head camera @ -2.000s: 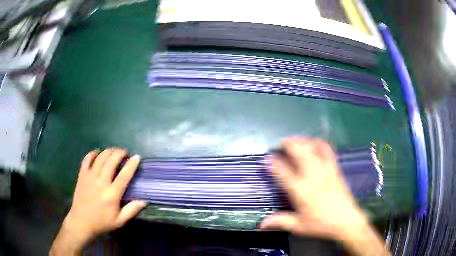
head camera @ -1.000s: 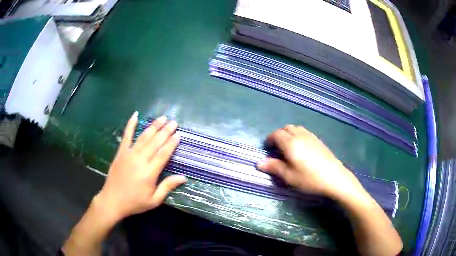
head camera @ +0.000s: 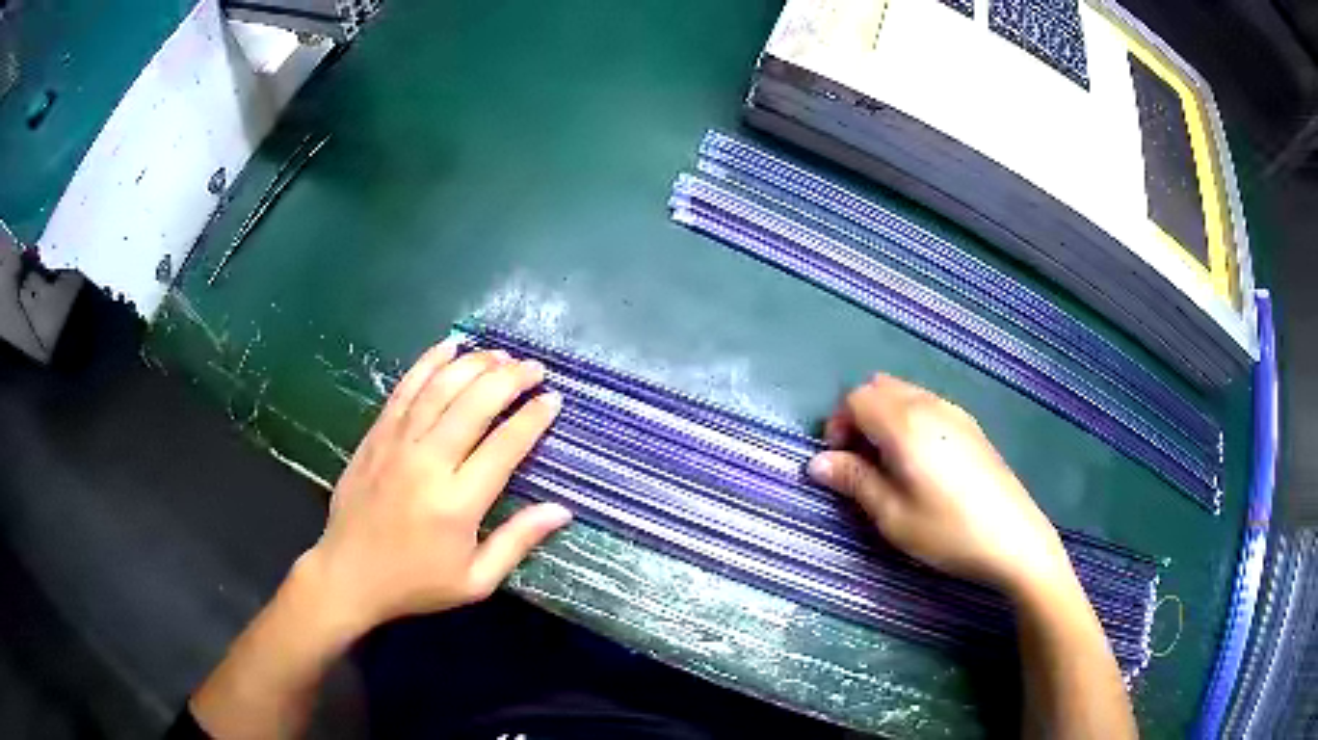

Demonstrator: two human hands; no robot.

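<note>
A flat row of long thin blue-purple component tubes (head camera: 694,470) lies side by side near the front edge of the green mat. My left hand (head camera: 434,484) rests flat over the row's left end, fingers slightly spread, thumb at its near edge. My right hand (head camera: 932,477) is over the row right of its middle, fingers curled, thumb and index close together at the far edge. Whether they pinch a tube I cannot tell. A second, narrower group of tubes (head camera: 925,297) lies farther back. A thin yellow rubber band (head camera: 1168,626) lies by the row's right end.
A thick stack of white-faced frames (head camera: 954,72) stands at the back right. Dark tweezers (head camera: 268,207) lie at the left beside a white and teal machine (head camera: 145,159). A thick blue-purple length (head camera: 1255,506) runs along the right edge, with ribbed grey tube stock (head camera: 1286,636) beyond.
The view has turned and shifted, so the bench things sit at a steeper slant. My left hand stays on the row's left end. My right hand has drawn its fingers together at the row's far edge.
</note>
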